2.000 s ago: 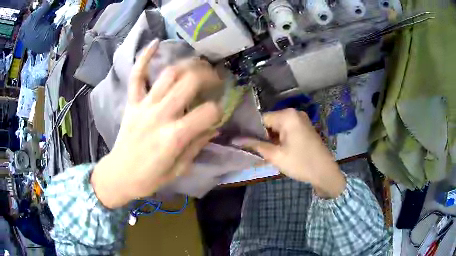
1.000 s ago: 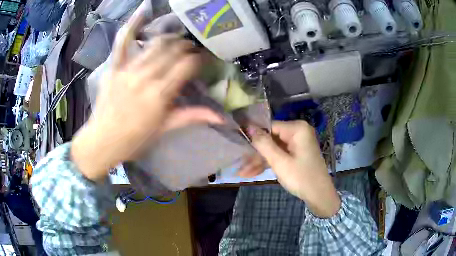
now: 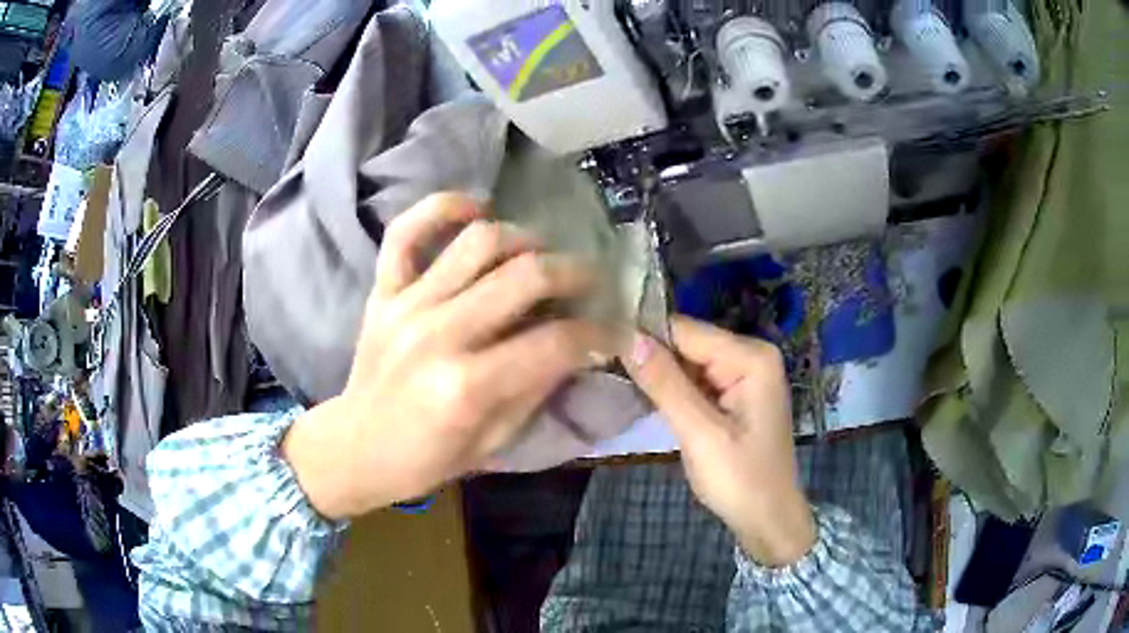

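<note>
A grey-brown garment piece lies bunched to the left of the overlock machine, with an olive-green piece on it near the needle area. My left hand lies over the cloth with bent fingers and holds it; the fingertips are partly hidden and blurred. My right hand pinches the cloth edge between thumb and fingers just below the needle area. The presser foot is too small and dark to make out.
Olive-green panels hang at the right. Grey-brown cloth is heaped at the left. Thread waste lies over a blue patch. Tension dials line the machine. Scissors lie at the lower right.
My left hand, blurred at the far left of the cloth before, has moved right towards my right hand. The green piece now lies flatter over the grey-brown cloth. My right hand keeps pinching the edge.
</note>
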